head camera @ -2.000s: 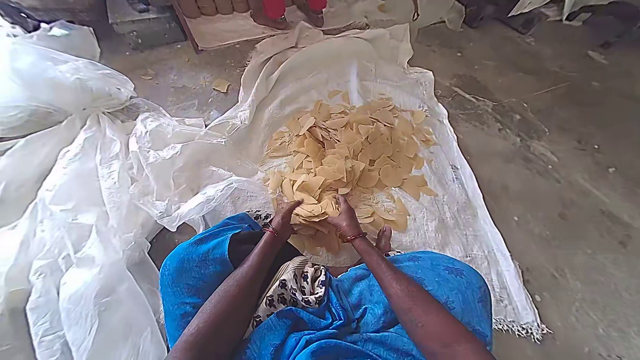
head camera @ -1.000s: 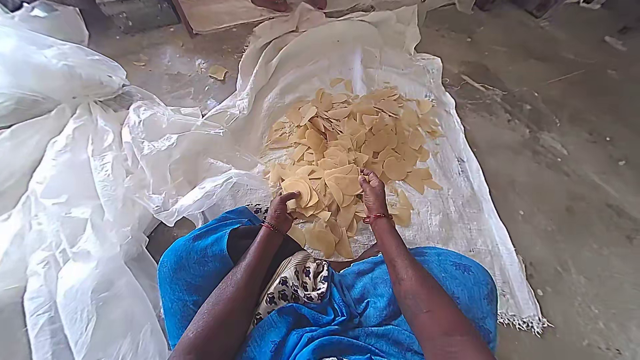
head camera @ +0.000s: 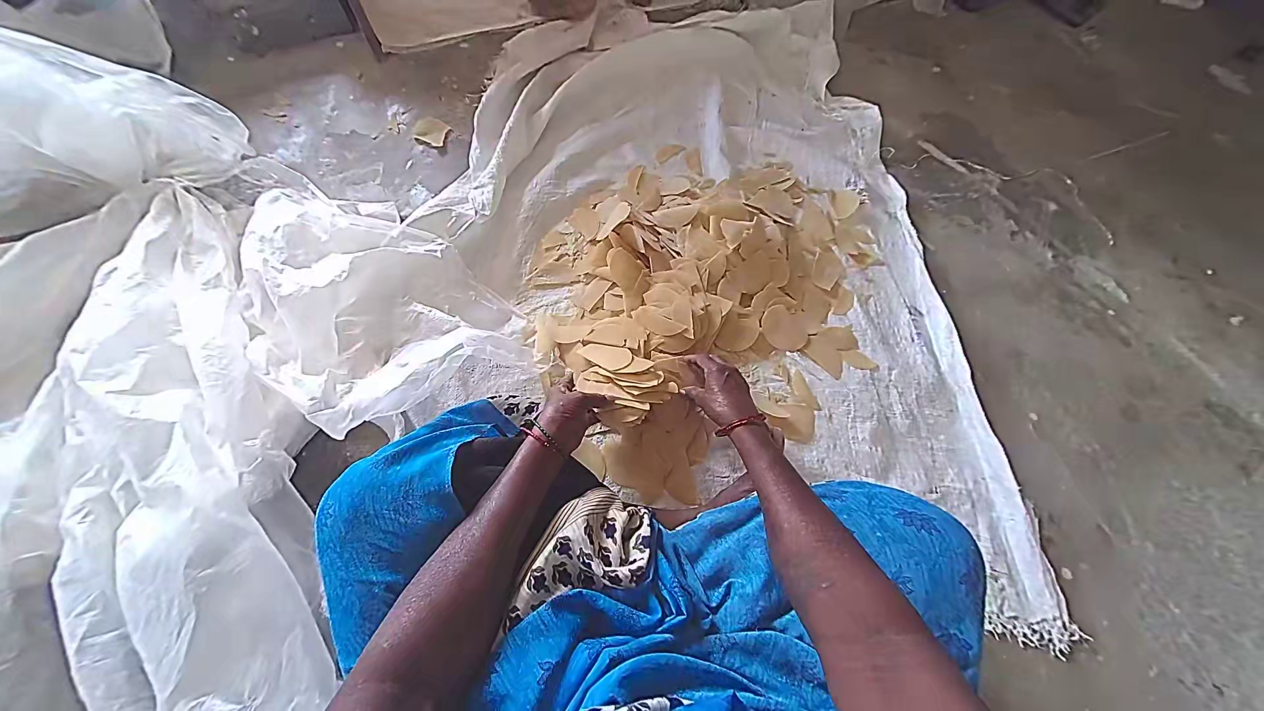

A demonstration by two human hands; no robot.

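A heap of thin, flat tan pieces (head camera: 691, 267), many with rounded edges, lies on a white woven cloth (head camera: 918, 415). At the near left side of the heap, my left hand (head camera: 573, 410) grips the edge of a fanned stack of these pieces (head camera: 617, 370). My right hand (head camera: 721, 390) is at the right of that stack, its fingers bent over pieces at the heap's near edge; whether it grips any is unclear. More pieces (head camera: 657, 454) lie below and between the hands, close to my lap.
Crumpled white translucent sheeting (head camera: 178, 425) spreads over the left side. One loose tan piece (head camera: 432, 131) lies on the concrete floor (head camera: 1116, 296) beyond it. A pale board or sheet (head camera: 444, 20) is at the top. My blue-clothed knees flank the heap's near side.
My hands have come closer together than one second ago. A fanned stack now shows between them, where my left hand held a rounded piece at the heap's near left. My right hand has moved nearer my lap.
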